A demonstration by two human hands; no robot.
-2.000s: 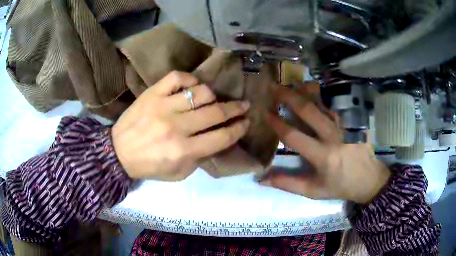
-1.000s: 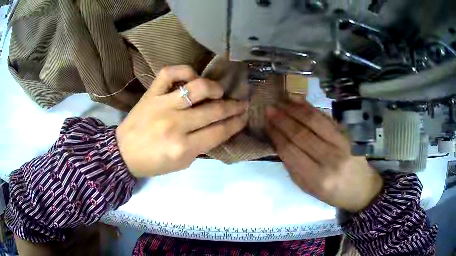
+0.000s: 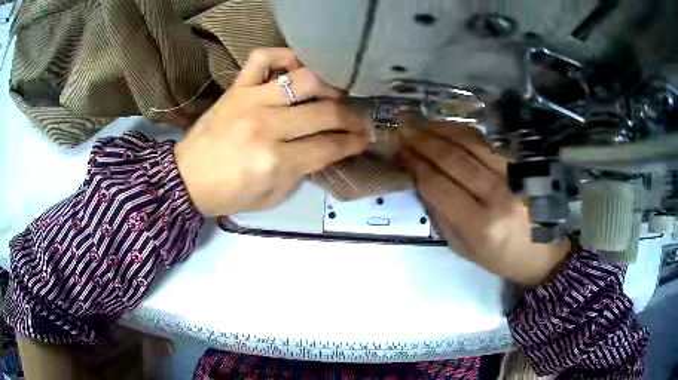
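The brown corduroy garment (image 3: 364, 178) has its narrow end under the sewing machine head, at the presser foot (image 3: 385, 113). Its larger heap lies at the upper left. My left hand (image 3: 260, 137), with a ring, is palm down over the cloth left of the foot, fingers together, holding it against the bed. My right hand (image 3: 476, 197) holds the cloth from the right with its fingertips close to the foot. Both sets of fingertips nearly meet just in front of the foot and partly hide the cloth edge. The needle point cannot be made out.
The pale machine head (image 3: 446, 44) fills the top right. A cream ribbed tension knob (image 3: 608, 219) is beside my right wrist. The silver needle plate (image 3: 379, 215) shows in front of the cloth. The white table (image 3: 327, 289) has a ruler along its curved front edge.
Both hands and the cloth end have moved away from me, further under the machine head. The cloth's near corner has drawn back, uncovering the silver plate. The right fingers, earlier spread, are now together.
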